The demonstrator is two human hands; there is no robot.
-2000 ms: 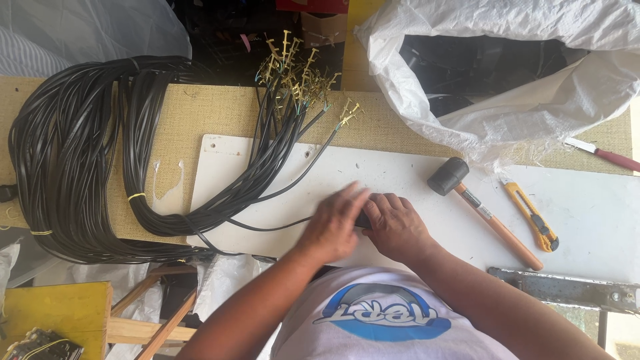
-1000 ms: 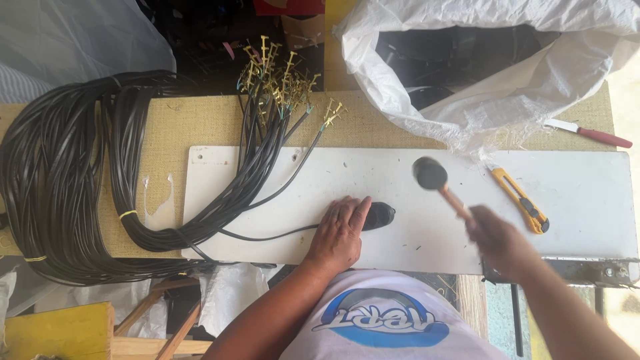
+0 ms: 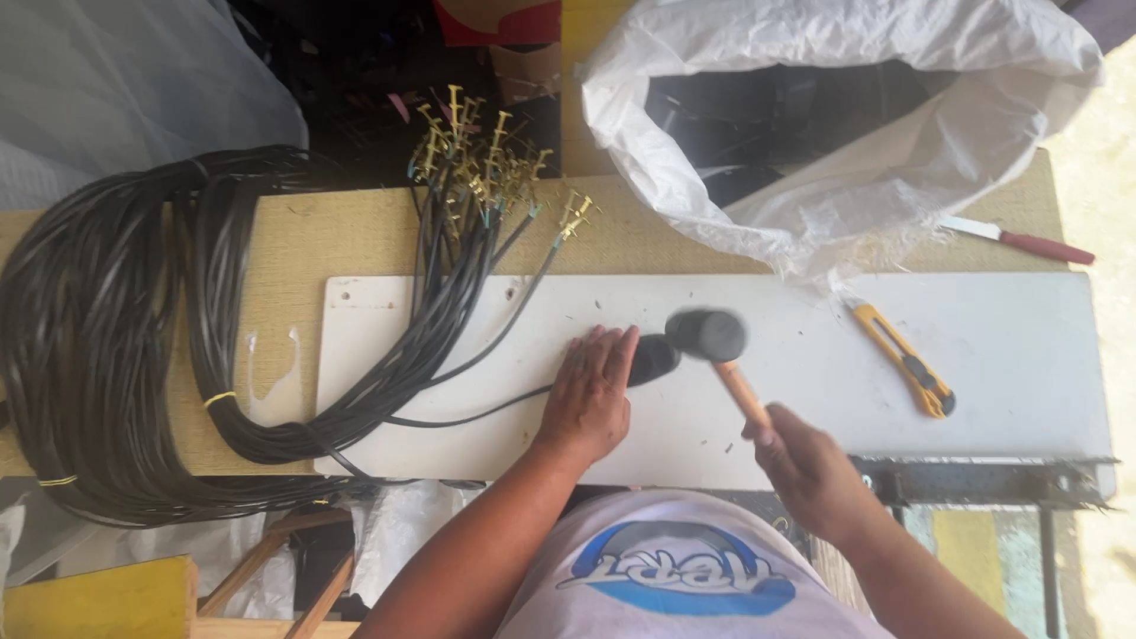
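Observation:
My left hand [image 3: 593,395] lies over the left part of a black oval plastic piece [image 3: 654,359] on a white board [image 3: 763,417], fingers together and pressing on it. A black cable [image 3: 470,417] runs from under this hand to a large bundle of black cables [image 3: 240,426] tied with yellow bands. Brass-coloured metal terminals [image 3: 484,160] sit on the bundle's upper ends. My right hand [image 3: 803,461] grips the wooden handle of a rubber mallet [image 3: 707,335]. The mallet's black head is slightly blurred, at the right end of the oval piece; whether they touch, I cannot tell.
A yellow utility knife [image 3: 903,359] lies on the board at right. Behind it stands an open white woven sack [image 3: 763,231] with dark pieces inside. A red-handled knife [image 3: 1047,247] lies by the sack. A metal bracket [image 3: 985,482] runs along the front right edge.
Two seconds ago the mallet lay on the board and both my hands were together at its middle. My right hand has since taken up the mallet, and its head is now nearer the oval piece.

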